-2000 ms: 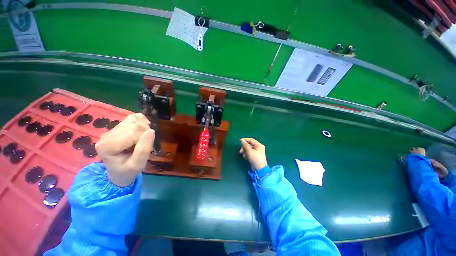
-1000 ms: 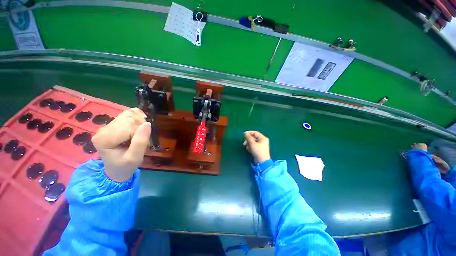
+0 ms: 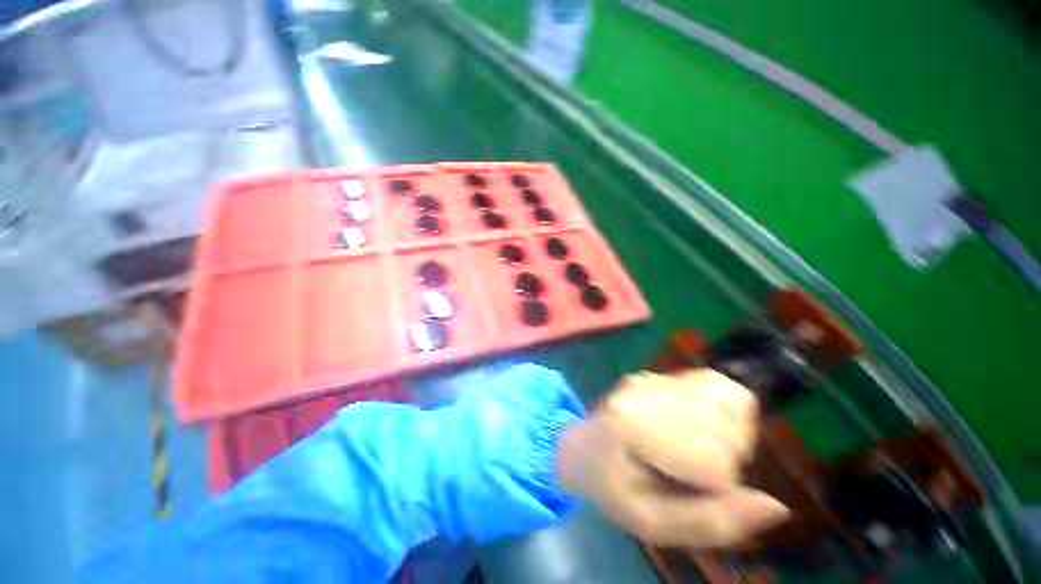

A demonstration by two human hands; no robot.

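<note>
The salmon-red compartment tray [image 3: 343, 325] lies at centre left, with glossy black round parts [image 3: 526, 285] in several pockets and some pockets bare at its left end. My left hand [image 3: 679, 456] is a closed fist at the left toggle clamp [image 3: 763, 359] of the brown press fixture [image 3: 785, 462]; its fingers hide the clamp handle they are closed around. The right toggle clamp [image 3: 885, 496] is blurred at the lower right. My right hand is out of the picture.
Another red tray [image 3: 274, 439] shows below the near edge of the tray. The dark-green bench [image 3: 411, 108] runs along a green panel [image 3: 742, 148] with a clipped paper [image 3: 910, 203]. White equipment [image 3: 171, 80] stands at the upper left.
The view has swung left and blurred, bringing the whole tray into sight. The fixture now lies at the lower right. My right hand has gone out of view; my left fist stays at the left clamp.
</note>
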